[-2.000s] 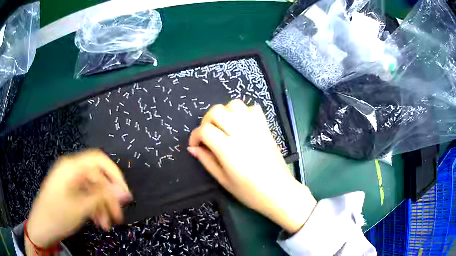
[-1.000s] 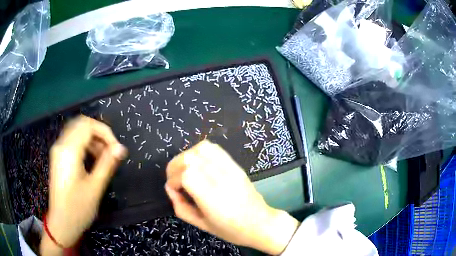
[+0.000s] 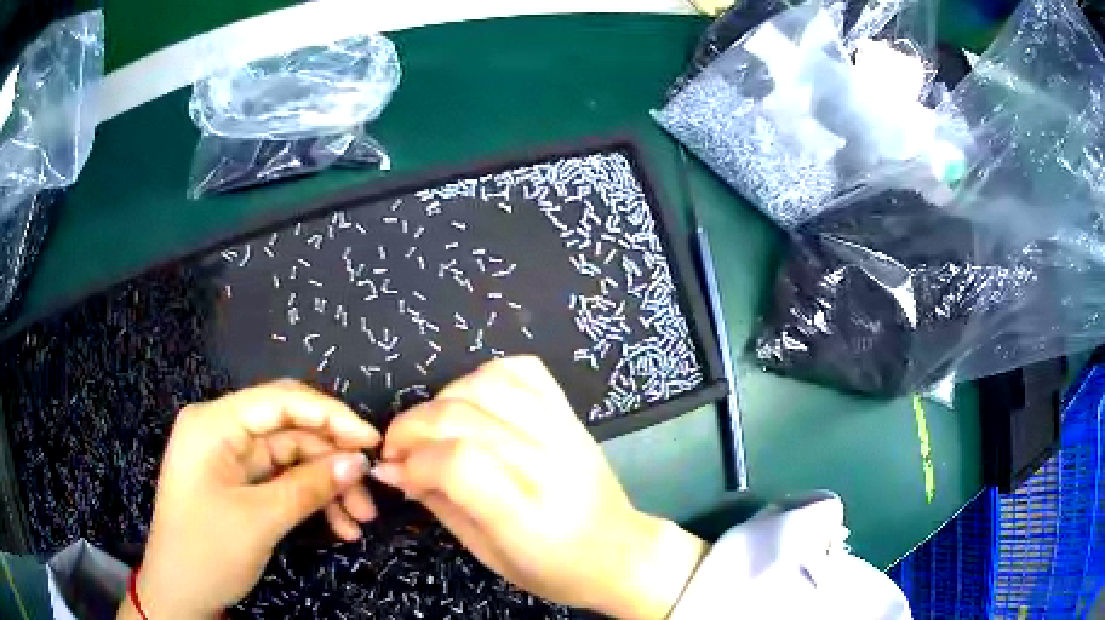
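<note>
My left hand (image 3: 261, 484) and my right hand (image 3: 509, 472) meet fingertip to fingertip above the lower edge of the black parts tray (image 3: 533, 273). A tiny dark and silvery piece shows between the left thumb and forefinger. The right thumb and forefinger are pinched against it; what they hold is mostly hidden. Silvery metal pins (image 3: 660, 303) are heaped at the tray's right end and scattered mid-tray. Black small parts (image 3: 97, 400) cover the left end. A flecked pile of dark and silvery pieces (image 3: 364, 575) lies below, partly under my hands.
A slim pen or rod (image 3: 723, 363) lies along the tray's right end. A bag of pins (image 3: 757, 151) and a bag of black parts (image 3: 872, 291) lie to the right. A small clear bag (image 3: 291, 109) is upper left. A blue crate (image 3: 1042, 533) and black block (image 3: 1018, 418) are lower right.
My hands have come down and together from apart over the tray; their fingertips now meet. Two seconds ago the right hand was at the pins near the tray's right end.
</note>
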